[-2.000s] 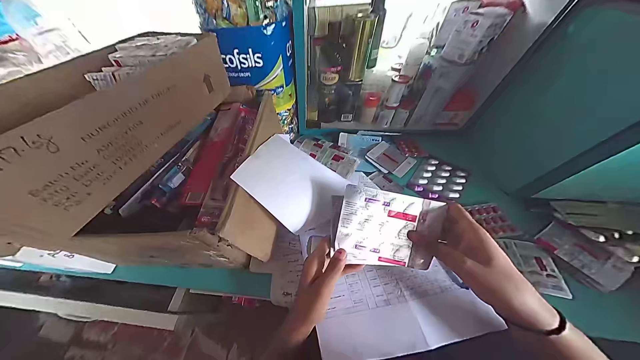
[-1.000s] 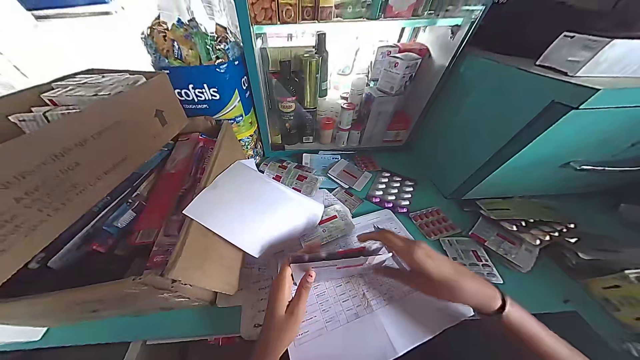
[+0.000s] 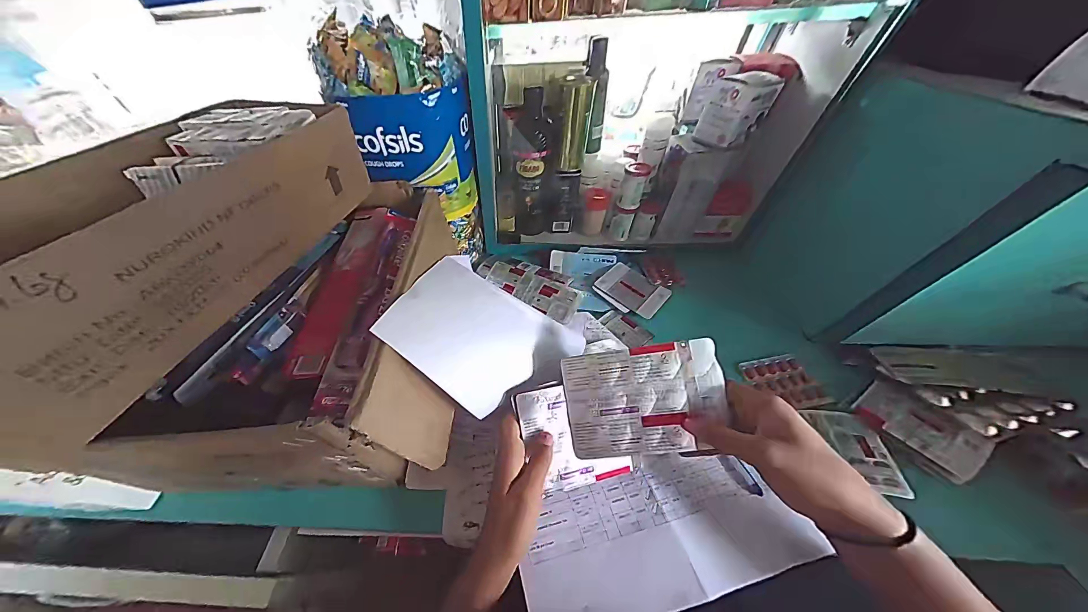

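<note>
My right hand (image 3: pixel 756 429) grips a silver blister strip of tablets (image 3: pixel 642 399) with red bands by its right end. Just left of it and partly behind, my left hand (image 3: pixel 523 476) holds another blister strip (image 3: pixel 548 425), white and silver with purple and red print. Both strips are above an unfolded paper with a printed table (image 3: pixel 612 518). A blank white sheet (image 3: pixel 476 331) rises at the upper left of the strips. Beyond it, several blister packs (image 3: pixel 535 289) lie on the teal counter. The lower part of my left hand's strip is partly hidden.
An open cardboard box (image 3: pixel 399 408) with packaged toothbrushes stands at left. A blue cough-drop jar (image 3: pixel 408 136) is behind it. Bottles fill a glass-fronted cabinet (image 3: pixel 612 246) at the back. More blister packs (image 3: pixel 926 425) and a red tablet strip (image 3: pixel 786 380) lie at right.
One second ago my hands held the strips low and nearly edge-on; now two strips face me, spread side by side. The white blister of pills seen at right of centre earlier is hidden behind the raised strip.
</note>
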